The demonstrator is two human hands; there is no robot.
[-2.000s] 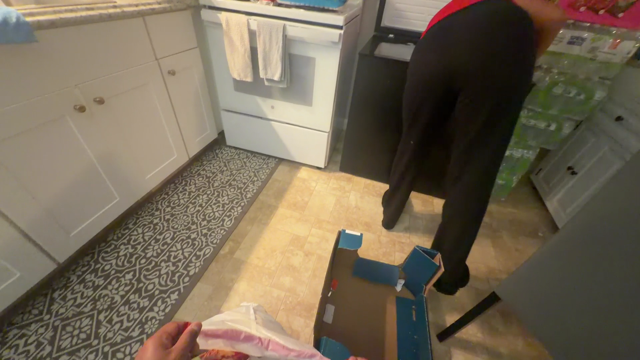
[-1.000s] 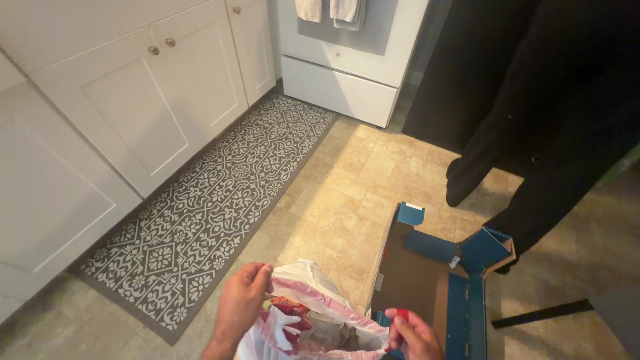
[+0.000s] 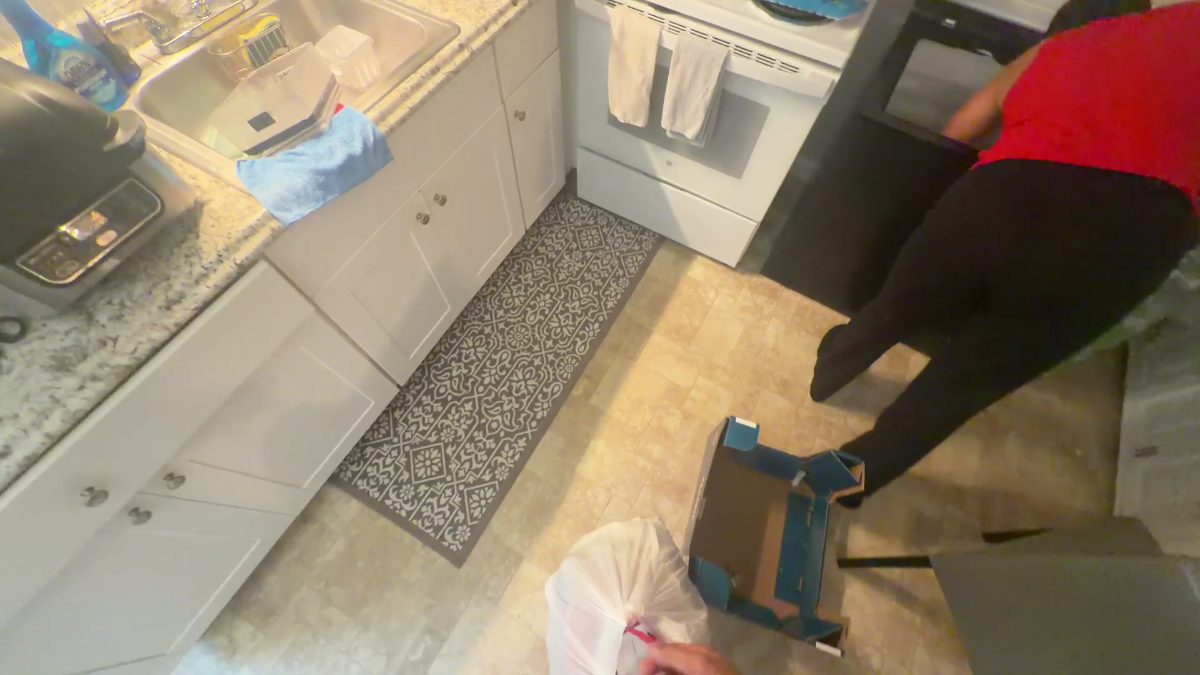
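Note:
A full white plastic trash bag with a red drawstring stands at the bottom centre, its top gathered together. My right hand is at the lower edge of the view, its fingers closed on the red drawstring. My left hand is out of sight. Just right of the bag, an opened blue and brown cardboard box lies on the floor with its flaps spread.
A person in a red top and black pants bends over a black chest-like appliance. A patterned runner rug lies along the white cabinets. A grey table is at the lower right, a white stove at the back.
The bag's mouth, open between both my hands one second ago, is now gathered. My left hand has left the view. The view has widened to include the sink and counter.

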